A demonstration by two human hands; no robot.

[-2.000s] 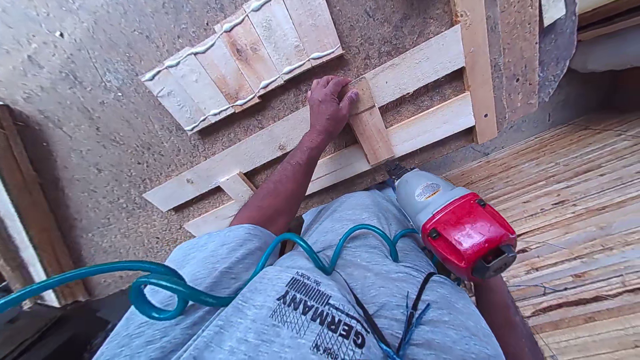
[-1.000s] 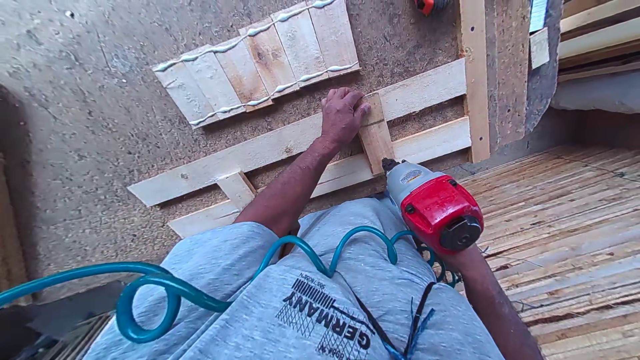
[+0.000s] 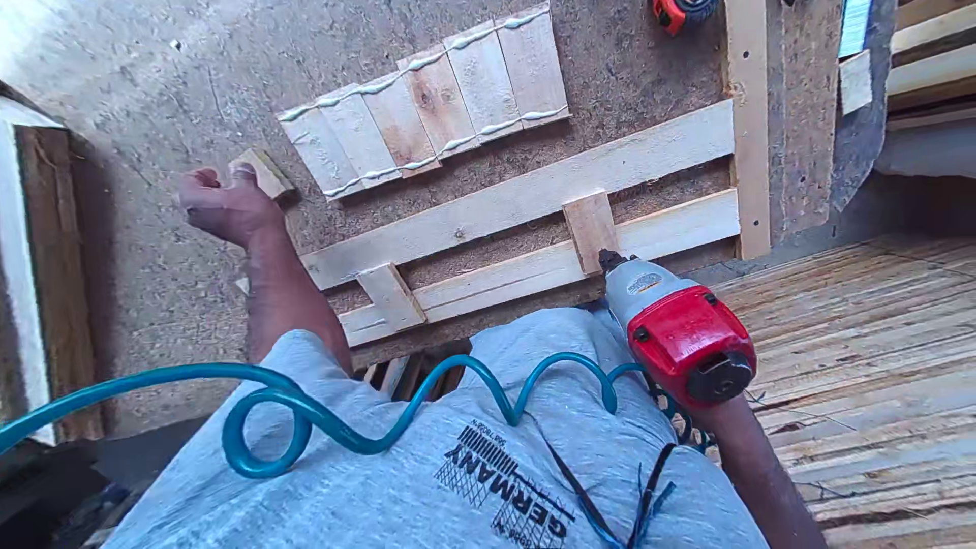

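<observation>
My left hand point(image 3: 229, 200) is over the board surface at the left, fingers curled, its thumb at a small wooden block point(image 3: 265, 175); whether it grips the block is unclear. My right hand point(image 3: 705, 415), mostly hidden, holds a red and grey pneumatic nailer point(image 3: 686, 332). The nailer's nose meets the lower end of a short wooden crosspiece point(image 3: 592, 229). This piece lies across two long wooden slats point(image 3: 488, 210), as does another short crosspiece point(image 3: 392, 296) further left. Beyond them lies a row of short boards point(image 3: 427, 103) with two wavy beads of white glue.
A teal coiled air hose point(image 3: 351, 438) runs across my shirt to the nailer. An upright-lying wooden strip point(image 3: 749, 130) borders the slats' right ends. A red and black tool point(image 3: 682, 14) lies at the top. Stacked wood strips point(image 3: 877, 358) fill the lower right; timber point(image 3: 61, 267) stands at the left.
My left hand has left the right-hand crosspiece and moved left to the small block. The nailer's nose has come onto the crosspiece's lower end.
</observation>
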